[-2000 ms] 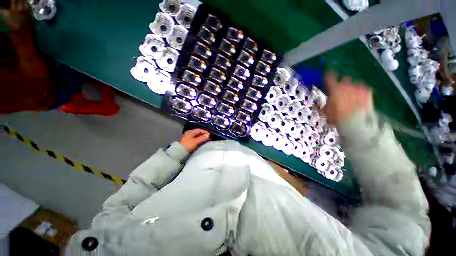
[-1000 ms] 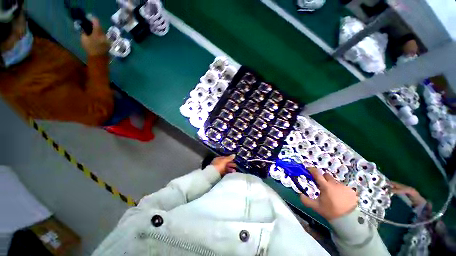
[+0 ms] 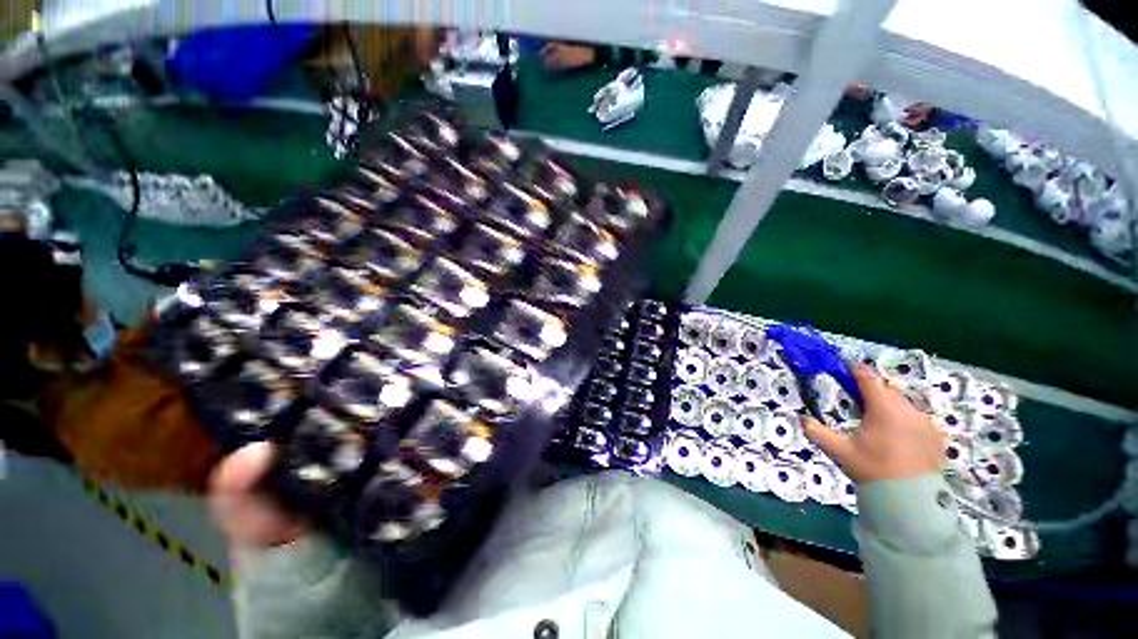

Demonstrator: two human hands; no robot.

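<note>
My left hand (image 3: 256, 496) holds a black blister tray (image 3: 412, 300) by its near left edge. The tray is raised close to the camera, slightly blurred, its pockets filled with shiny silver parts with orange glints. Another black tray (image 3: 615, 406) with parts lies on the green bench, partly hidden behind the raised one. My right hand (image 3: 892, 431) is around the blue hand tool (image 3: 814, 362), above rows of white round housings (image 3: 751, 424) on the bench.
A pale metal upright (image 3: 780, 162) rises behind the trays. White parts (image 3: 905, 162) and a white bag (image 3: 746, 125) lie on the far shelf. A person in an orange sleeve (image 3: 131, 418) is at the left. A pale hose (image 3: 1071, 522) hangs at the right. Yellow-black tape (image 3: 156, 537) marks the floor.
A filled tray has been lifted by my left hand towards the camera. My right hand, with the blue tool, has moved away from the tray over the housings. The view has tilted upward.
</note>
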